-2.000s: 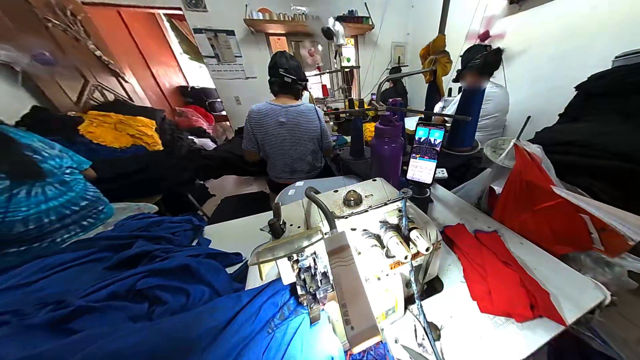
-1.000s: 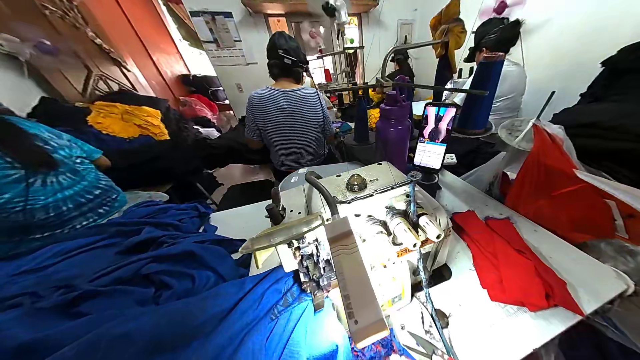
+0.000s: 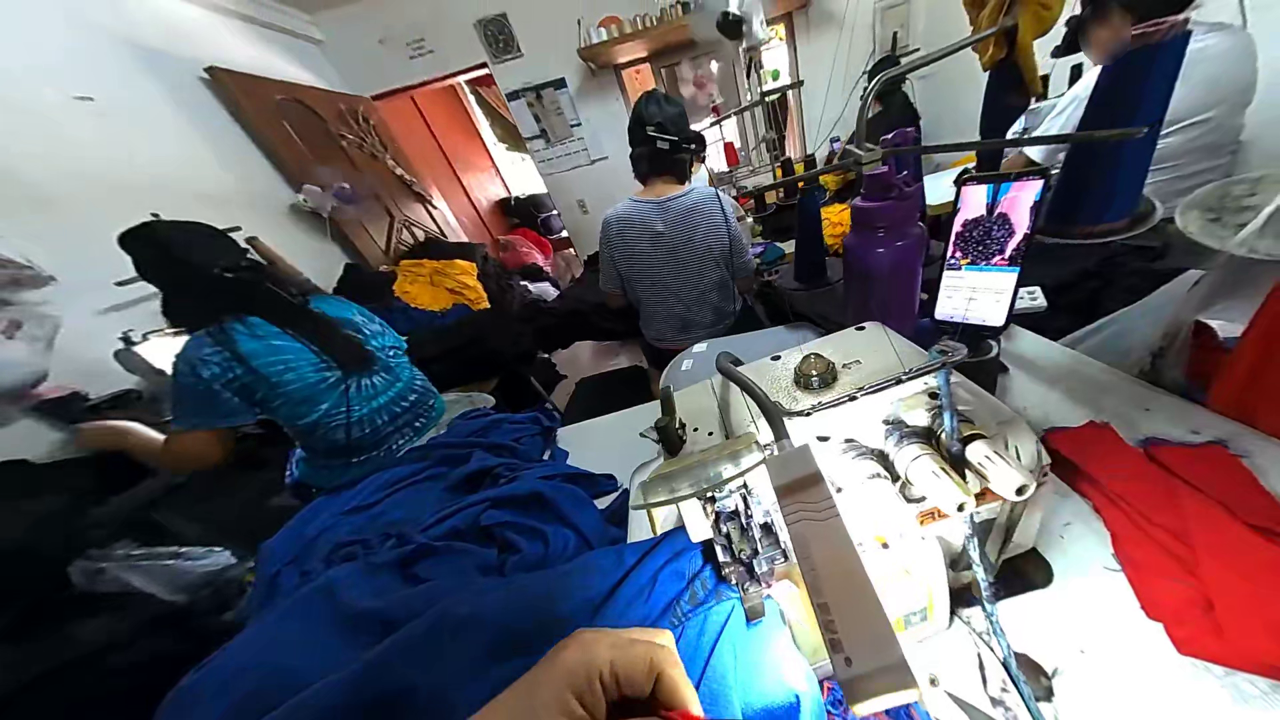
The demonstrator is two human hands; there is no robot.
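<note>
My left hand (image 3: 600,680) enters at the bottom edge with curled fingers, over blue fabric (image 3: 450,590); a bit of red shows at its fingertips, too little to tell what it is. The blue fabric spreads from the left up to the needle area of a white overlock sewing machine (image 3: 850,375). A slim lamp or cover (image 3: 840,590) with a light stands over the machine's front, and the cloth below is brightly lit. Right of the machine, red fabric pieces (image 3: 1170,550) lie on the white table. My right hand is not in view.
A purple bottle (image 3: 885,255) and an upright phone (image 3: 990,250) stand behind the machine, near a blue thread cone (image 3: 1115,130) and a metal thread stand. One person in blue tie-dye (image 3: 320,380) sits at left, another in stripes (image 3: 675,260) ahead. Dark and yellow cloth is heaped behind.
My left hand has come into view at the bottom. The view has swung left, showing more of the person in tie-dye. The phone's picture has changed.
</note>
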